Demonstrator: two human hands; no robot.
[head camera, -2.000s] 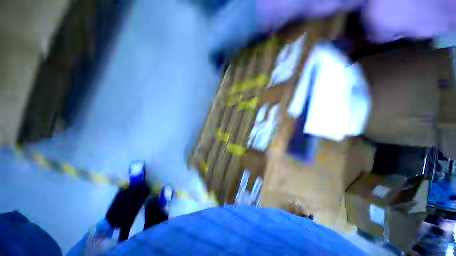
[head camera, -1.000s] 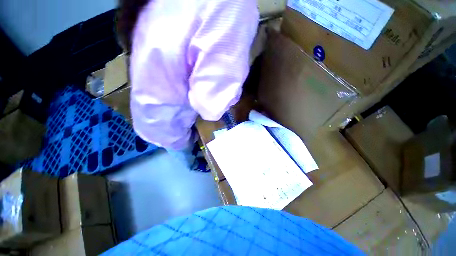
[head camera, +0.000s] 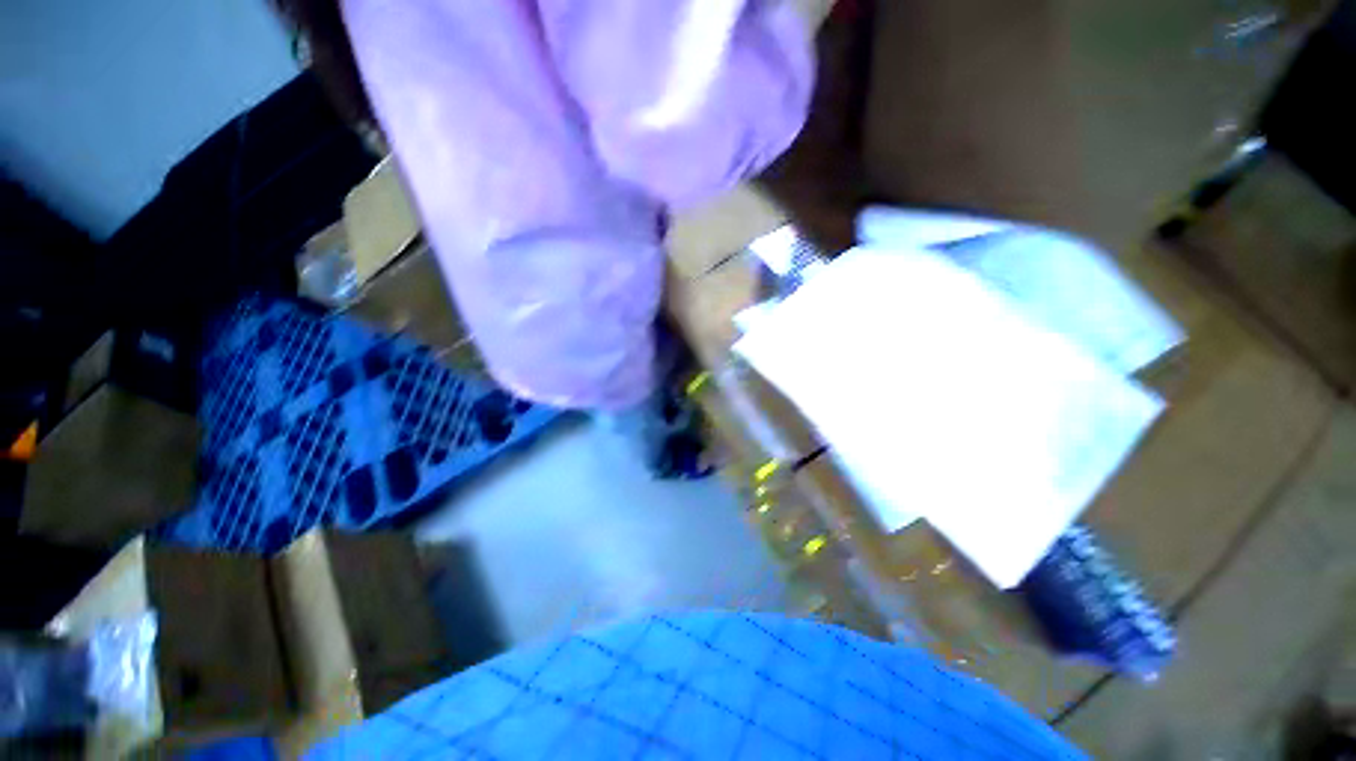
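No hand of mine is in the picture. White paperwork sheets (head camera: 959, 387) lie overlapping on top of the brown cartons (head camera: 1190, 513) in front of me, slightly right of the middle. A dark blue packing strip or tray (head camera: 1098, 602) sticks out from under the papers at the lower right; another end shows at their upper left. The print on the sheets is too bright and blurred to read.
A person in a pink sleeve (head camera: 573, 298) leans in from the top, left of the papers. A blue plastic pallet (head camera: 312, 424) is on the floor at left. Open cartons (head camera: 208, 632) with clear plastic stand lower left. Yellow strapping (head camera: 766, 476) crosses the carton side.
The view has shifted, so the papers sit higher and further right. More of the dark blue strip shows below them. The pink sleeve sits higher, still beside the papers.
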